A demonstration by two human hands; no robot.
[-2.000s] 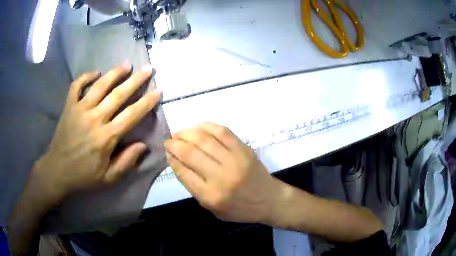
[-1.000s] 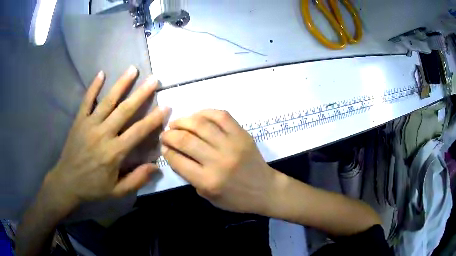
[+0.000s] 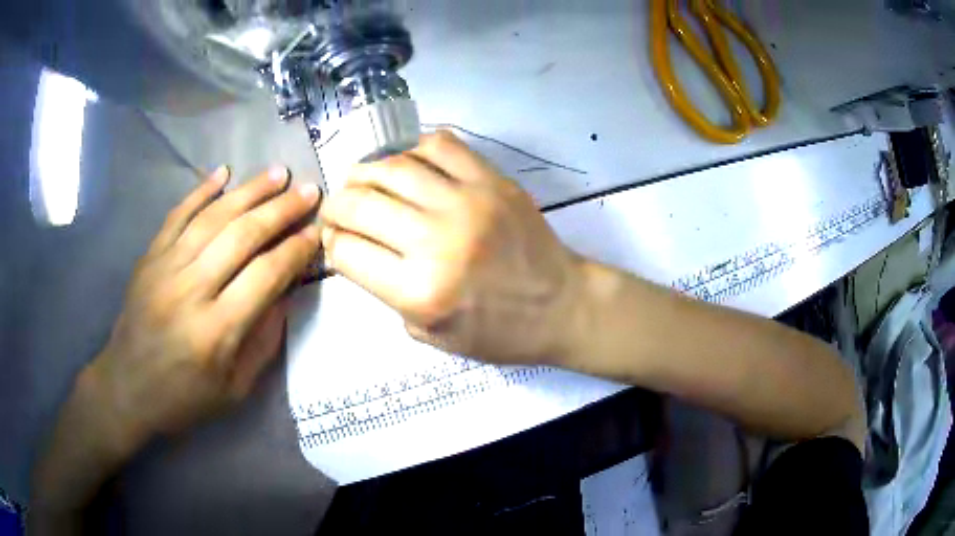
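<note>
A grey garment panel (image 3: 236, 461) lies over the left of the machine bed and hangs past its front edge. Its right edge runs up to the presser foot and needle (image 3: 296, 96) at the top. My left hand (image 3: 204, 293) lies flat on the panel with fingers spread a little, pointing at the foot. My right hand (image 3: 450, 246) has its fingertips closed at the panel's edge, just below the needle area and touching near my left fingertips. The cloth between the right fingertips is mostly hidden.
The machine head (image 3: 236, 42) fills the top left. Orange-yellow scissor handles (image 3: 717, 73) lie at the upper right. A dark thread (image 3: 503, 147) lies on the bed. A printed ruler scale (image 3: 387, 403) runs along the front. Pale cloth (image 3: 911, 387) hangs at the right.
My right hand has moved up along the panel edge toward the needle. My left hand has shifted slightly left, its fingers closer together. More of the ruler shows below the hands.
</note>
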